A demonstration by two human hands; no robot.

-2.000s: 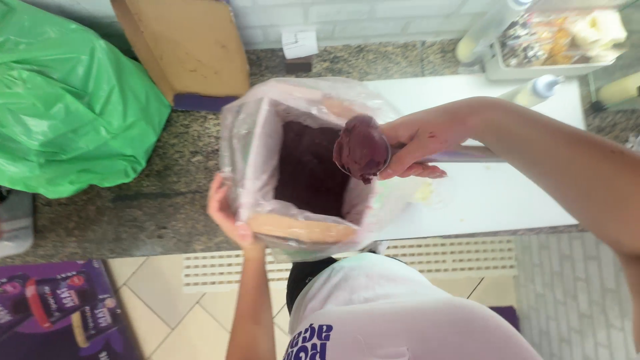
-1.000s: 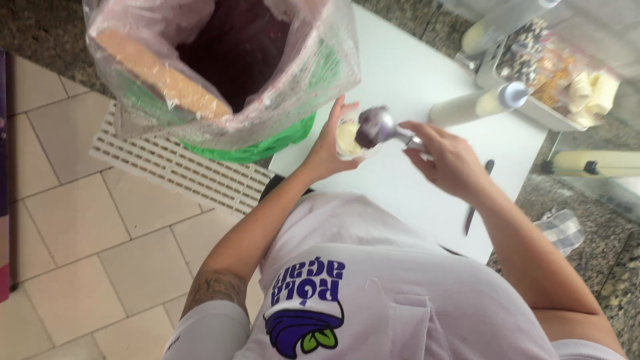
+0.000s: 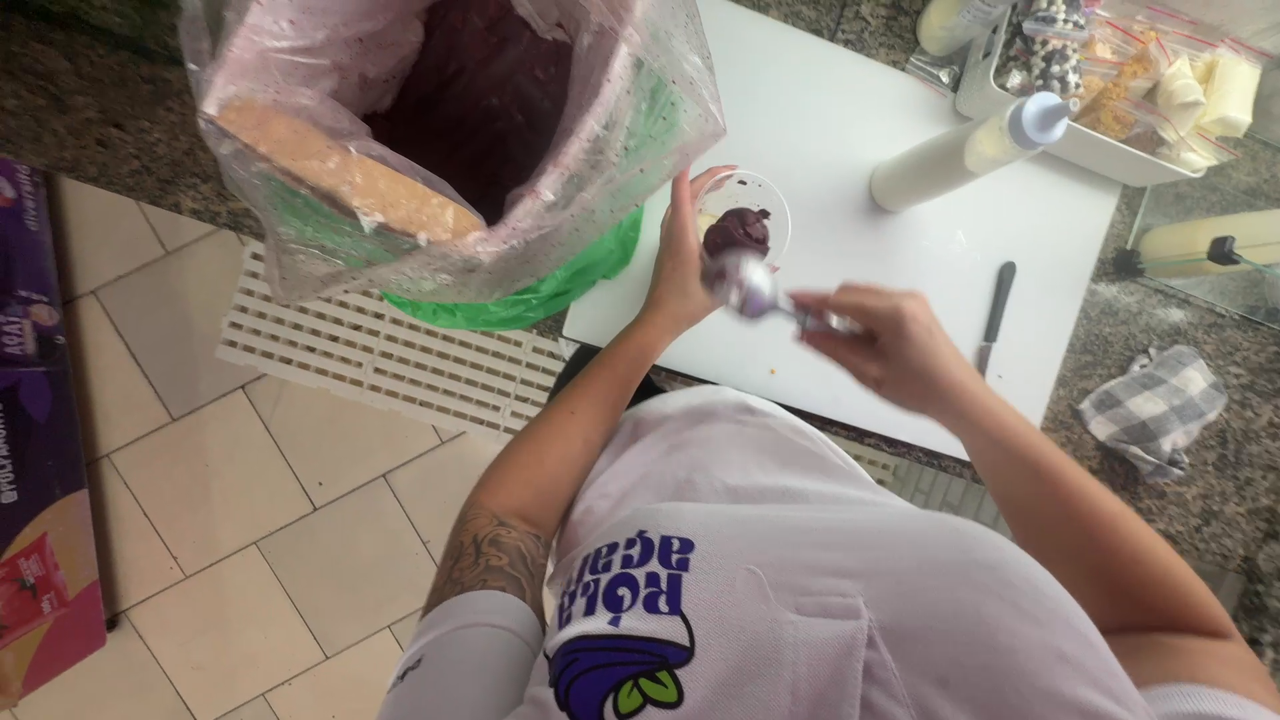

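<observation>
My left hand (image 3: 685, 250) holds a clear plastic cup (image 3: 783, 205) over the white cutting board (image 3: 820, 100). Inside the cup lies a dark purple scoop of frozen pulp (image 3: 738, 232), with something pale beside it. My right hand (image 3: 880, 340) grips the handle of a metal ice cream scoop (image 3: 745, 287), whose blurred bowl is at the cup's near rim. To the left of the cup stands a box lined with a clear plastic bag (image 3: 340, 180), its inner walls smeared purple and its inside dark.
A squeeze bottle (image 3: 950, 160) lies or leans on the board, near a knife (image 3: 995, 318). Behind are a white tray (image 3: 1130, 150) of bagged toppings and another bottle (image 3: 1200, 245). A checkered cloth (image 3: 1155, 410) rests on the granite counter. Green plastic (image 3: 530, 290) shows under the lined box.
Two seconds ago the loaded scoop was over the lined box, which my left hand touched. The left hand then took the cup, and the purple scoop is now in it. The view has shifted.
</observation>
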